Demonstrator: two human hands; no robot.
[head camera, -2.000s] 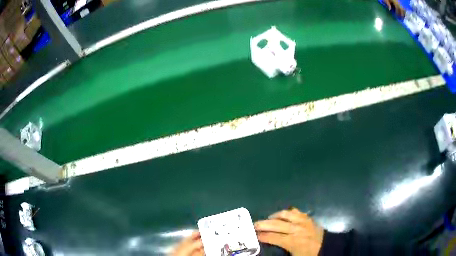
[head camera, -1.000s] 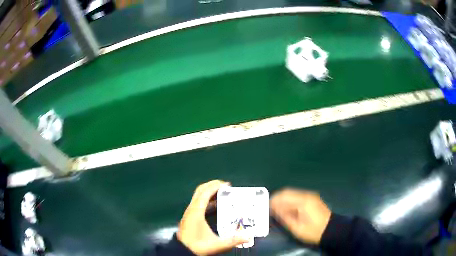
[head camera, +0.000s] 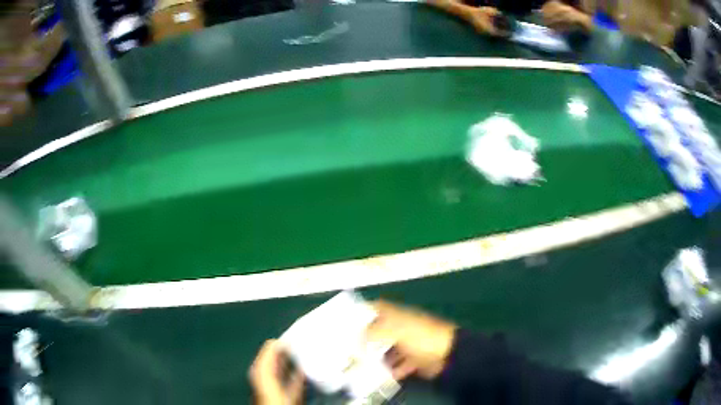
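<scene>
A white squarish plug-in housing (head camera: 330, 340) is held between both my hands at the bottom middle, tilted and blurred. My left hand (head camera: 277, 375) grips its left edge and is partly cut off by the picture's bottom edge. My right hand (head camera: 415, 338) holds its right side, near a small white end (head camera: 378, 386) at the lower right. The coloured wires cannot be made out in the blur.
The green belt (head camera: 277, 221) carries a white unit (head camera: 503, 150) at right and another (head camera: 71, 226) at left. A whitish rail (head camera: 411, 267) and grey post (head camera: 39, 253) border it. White modules (head camera: 27, 352) lie lower left, a unit (head camera: 689, 282) right. A person's hands (head camera: 482, 17) are across.
The housing has moved left and tilted. My right hand, apart from it a second ago, now touches it. The view has tipped up, showing another person's hands.
</scene>
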